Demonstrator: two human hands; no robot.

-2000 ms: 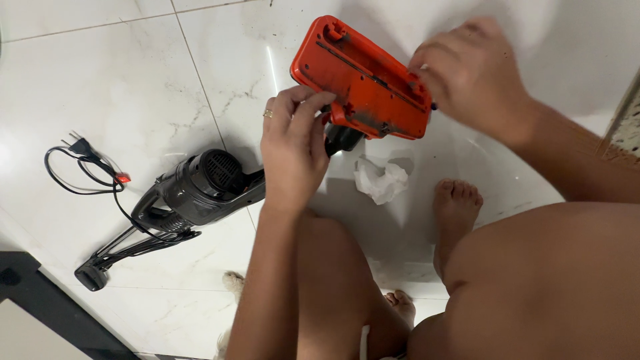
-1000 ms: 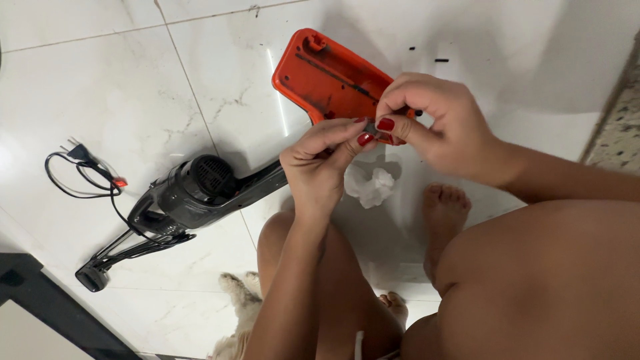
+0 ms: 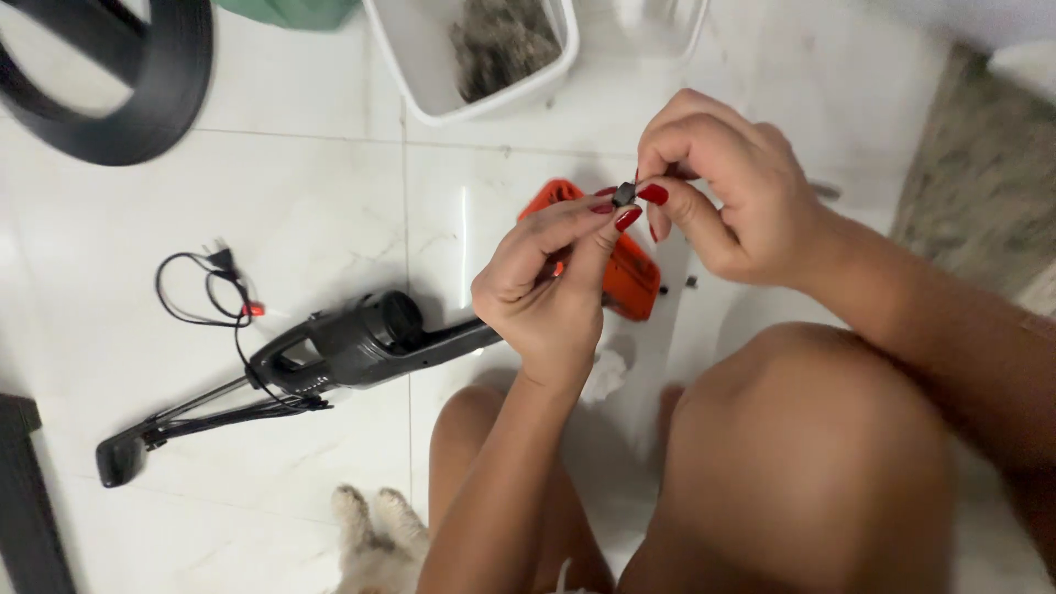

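Between the fingertips of my left hand (image 3: 561, 272) is a small dark piece (image 3: 624, 195), its kind too small to tell. My right hand (image 3: 718, 190) pinches at the same piece from the other side with thumb and finger. Below both hands an orange vacuum floor head (image 3: 634, 285) lies on the floor, partly hidden by my left hand. From it a black stick vacuum cleaner (image 3: 355, 342) stretches to the left, with its power cord (image 3: 186, 318) looped beside it. A crumpled white tissue (image 3: 606, 375) lies near my knees.
A white bin (image 3: 429, 107) holding grey fluff and dust (image 3: 503, 49) stands at the top, beside a clear container (image 3: 693, 33). Furry animal paws (image 3: 375, 516) show at the bottom. A black round base (image 3: 186, 99) is at upper left, a mat (image 3: 973, 181) at right. Small dark bits (image 3: 691, 282) lie on the floor.
Two seconds ago both hands were on the orange floor head; now they hold the small dark piece above it. The view has shifted, bringing in the white bin.
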